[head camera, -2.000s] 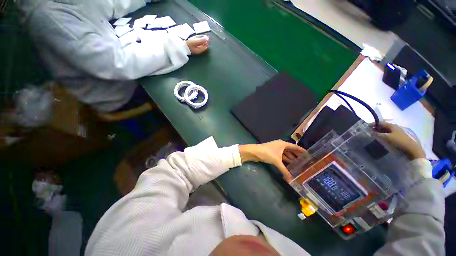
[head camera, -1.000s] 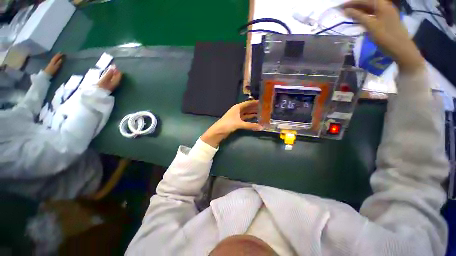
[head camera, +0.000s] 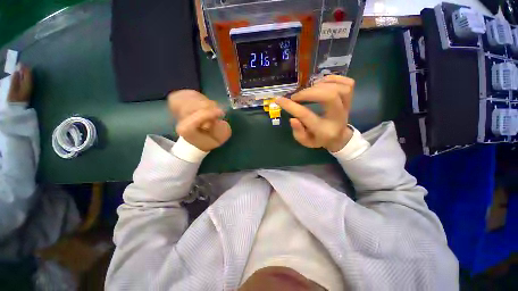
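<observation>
The clear test fixture stands at top centre. A display unit sits in its orange-brown nest, its black screen lit with "21.5" and "15". A yellow connector with a white tip sticks out of the fixture's front edge. My right hand is at the front edge, its index fingertip at the yellow connector; whether it touches is unclear. My left hand is left of the connector, off the fixture, blurred with fingers curled; I cannot tell if it holds anything. The power switch is hidden behind my right hand.
A dark tray at right holds pale vented units, partly covered by a foam sheet. Another black foam sheet lies left of the fixture. White cable coils lie at left. Another person's hand is at the left edge.
My left hand has left the fixture's left side. My right hand has come down from behind the fixture to its front edge. The view has shifted right, bringing the tray in.
</observation>
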